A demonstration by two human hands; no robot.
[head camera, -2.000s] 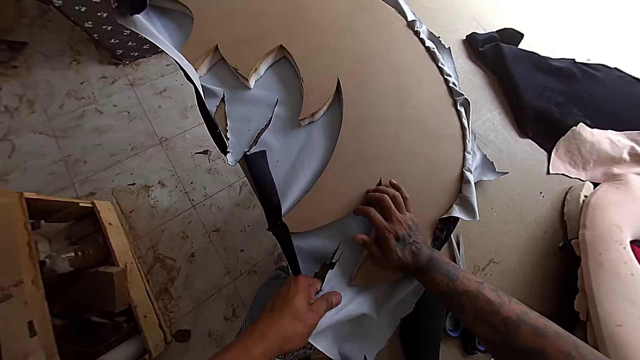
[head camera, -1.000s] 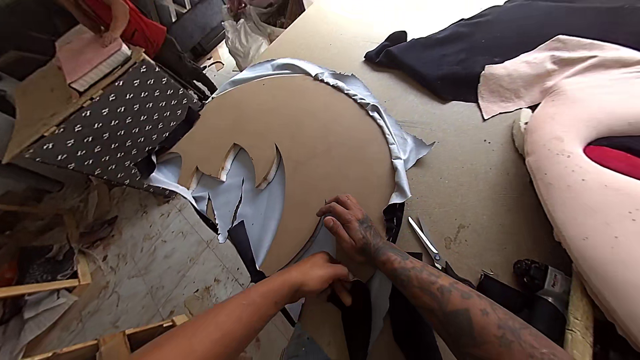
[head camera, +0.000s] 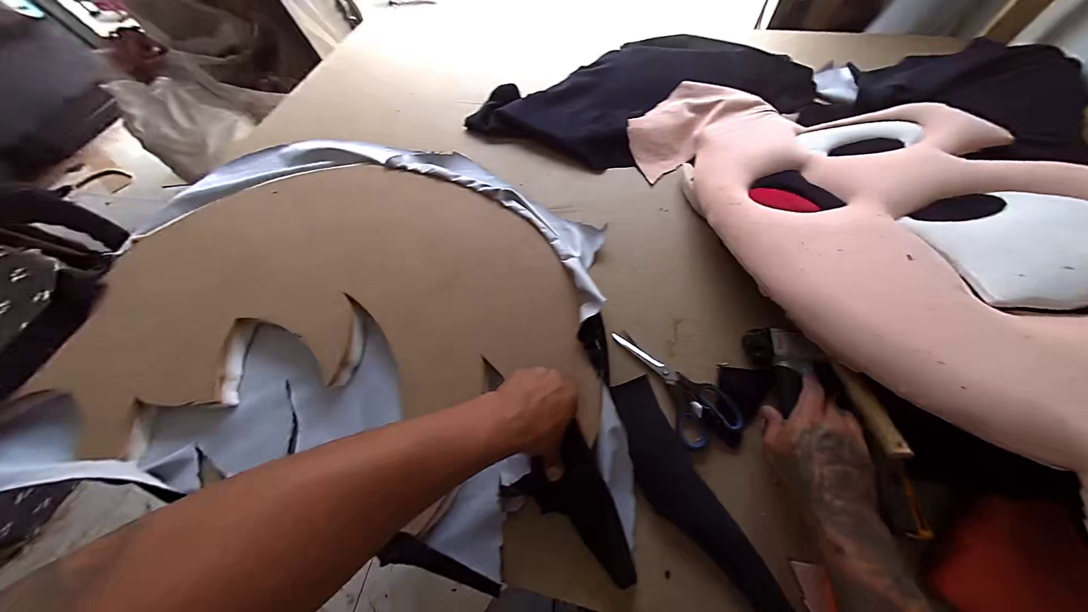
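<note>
My left hand (head camera: 535,416) is closed on black fabric (head camera: 586,501) at the lower right edge of a large rounded brown board (head camera: 442,246). Light grey fabric (head camera: 510,200) wraps the board's rim and shows through its jagged cutouts. My tattooed right hand (head camera: 812,421) is on a dark tool, probably a staple gun (head camera: 786,353), lying beside the pink padded piece; its fingers wrap the tool's handle. Dark-bladed details of the tool are unclear. Between my hands lie scissors (head camera: 680,382) with blue handles, partly spread, and a black fabric strip (head camera: 680,493).
A pink padded shape (head camera: 816,280) with white, black and red parts fills the right of the table (head camera: 629,280). Behind it lies dark cloth (head camera: 586,102). A wooden-handled tool (head camera: 875,412) lies by my right hand. An orange-red object (head camera: 1003,552) is at the lower right.
My right hand has left the board and moved right to the dark tool. My left hand stays near the board's lower edge. The view has swung to the right.
</note>
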